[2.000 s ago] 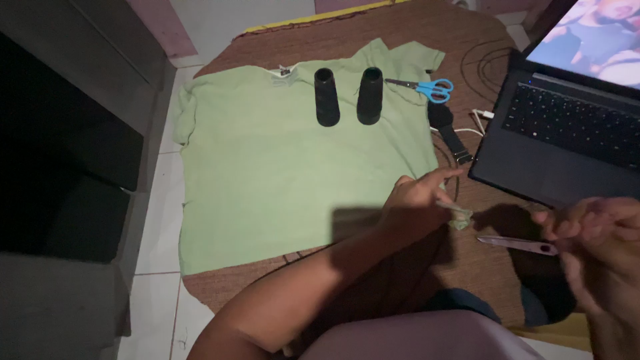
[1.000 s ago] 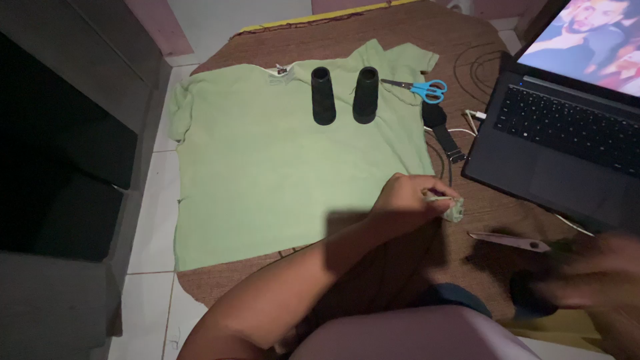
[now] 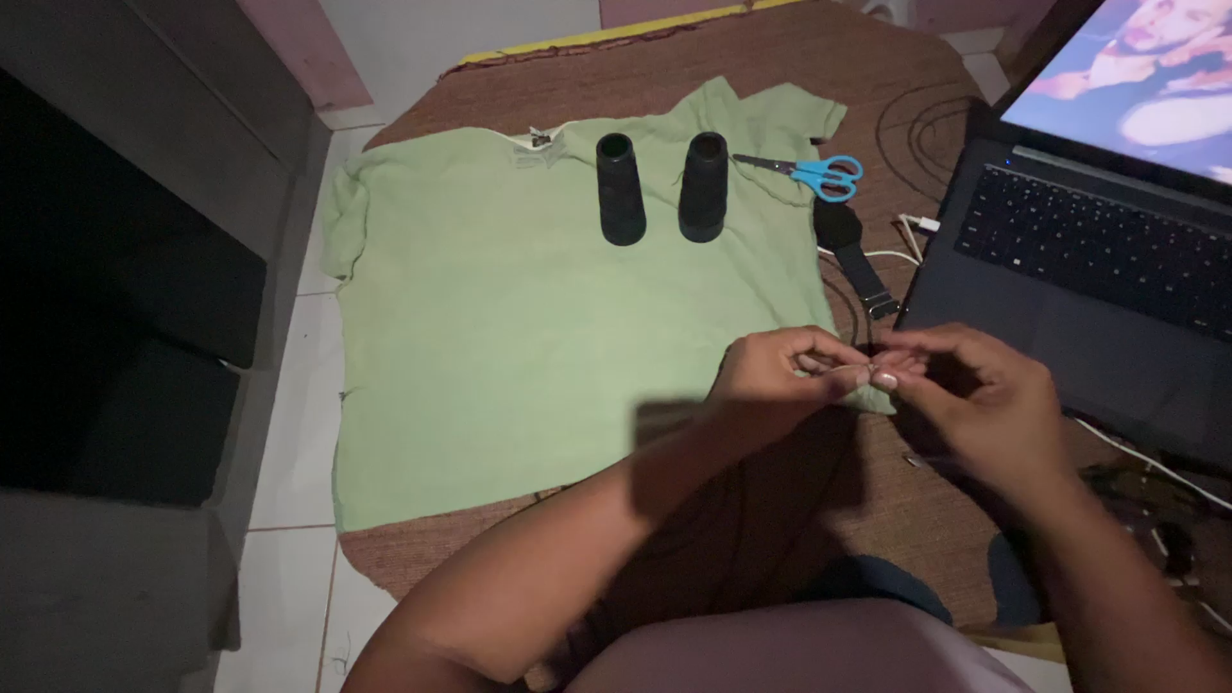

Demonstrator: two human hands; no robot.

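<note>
A light green T-shirt (image 3: 520, 346) lies spread on a brown woven cloth. At its lower right corner my left hand (image 3: 789, 371) pinches a bit of green fabric (image 3: 874, 397). My right hand (image 3: 991, 404) meets it there, fingertips on the same bit; whether a thread or needle is between them is too small to tell. Two dark, tapered cylinders (image 3: 621, 190) (image 3: 704, 188) rest on the upper part of the shirt. Blue-handled scissors (image 3: 828, 178) lie with their blades over the sleeve side. A slim tool seen earlier is mostly hidden under my right hand.
An open laptop (image 3: 1088, 279) occupies the right side, its screen lit. A black-strapped watch (image 3: 857, 260) lies between shirt and laptop, with a white cable (image 3: 890, 256) beside it. A dark cabinet (image 3: 115, 308) stands at the left, beyond a strip of white floor tiles (image 3: 279, 481).
My right hand has come left from beside the slim tool to meet my left hand at the fabric. My left hand keeps its pinch near the shirt's corner. The laptop picture has changed.
</note>
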